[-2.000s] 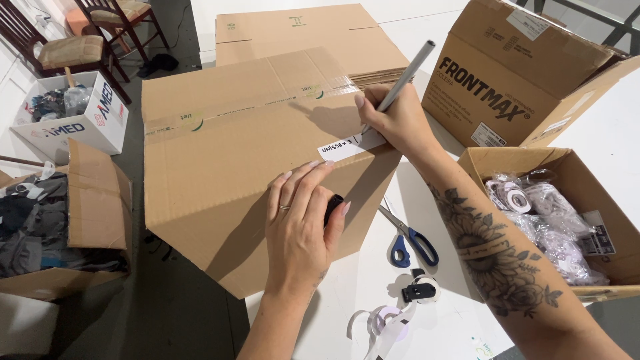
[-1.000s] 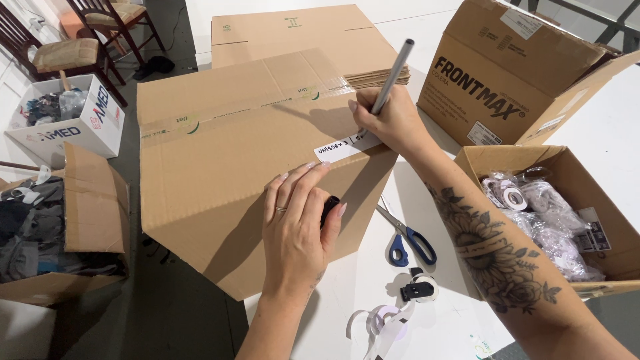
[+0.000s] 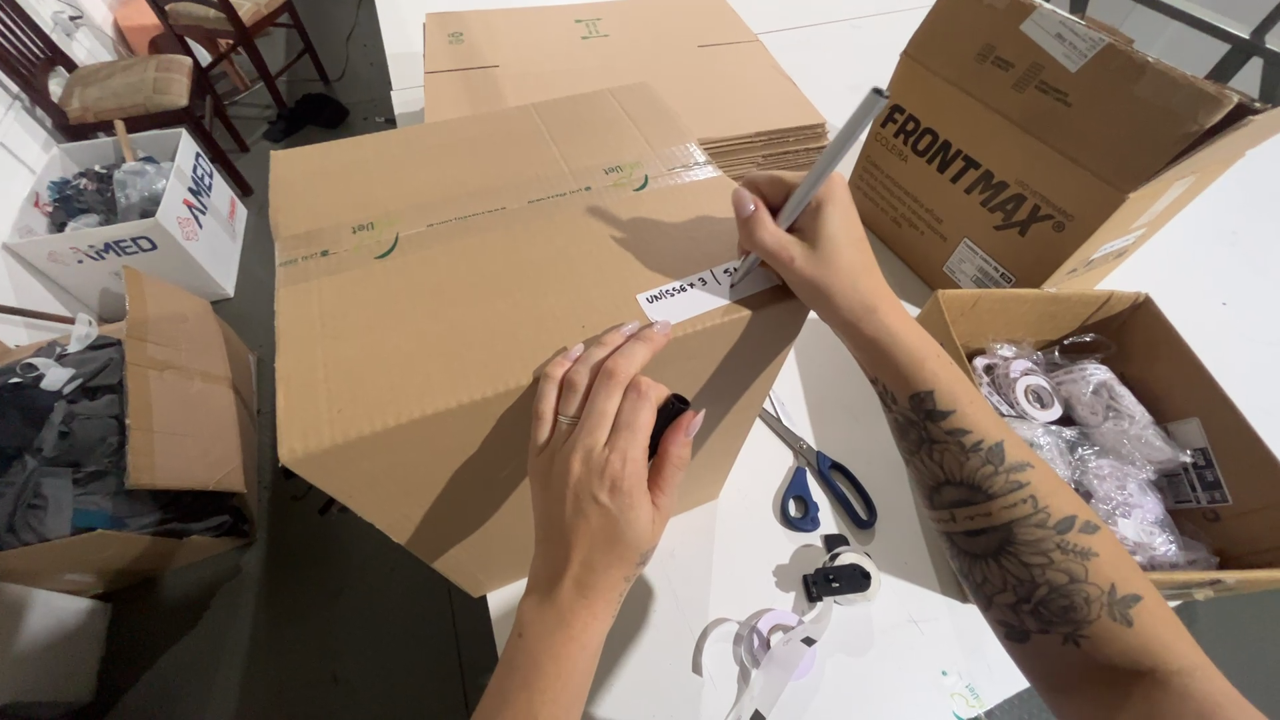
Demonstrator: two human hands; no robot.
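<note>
A closed cardboard box (image 3: 430,330), sealed with printed clear tape, fills the centre. On its top near the right edge lies a white paper label (image 3: 690,296) bearing handwriting in black. My right hand (image 3: 805,235) grips a grey marker pen (image 3: 825,165), tip down on the label. The fingertips of my left hand (image 3: 605,450) rest on the box's near edge, below the label, and a black pen cap (image 3: 668,422) is held between thumb and fingers. Blue-handled scissors (image 3: 822,478) lie on the white table just right of the box.
Flattened cardboard boxes (image 3: 620,60) are stacked behind. At right stand a printed carton (image 3: 960,160) and an open box (image 3: 1100,310) of bagged rolls. Tape in a small black dispenser (image 3: 838,580) and a ribbon roll (image 3: 775,640) lie near. Filled boxes (image 3: 180,400) stand at left.
The writing hand and pen have shifted slightly over the label, and more of the label's written part shows. The left hand stays at the box's edge with the cap.
</note>
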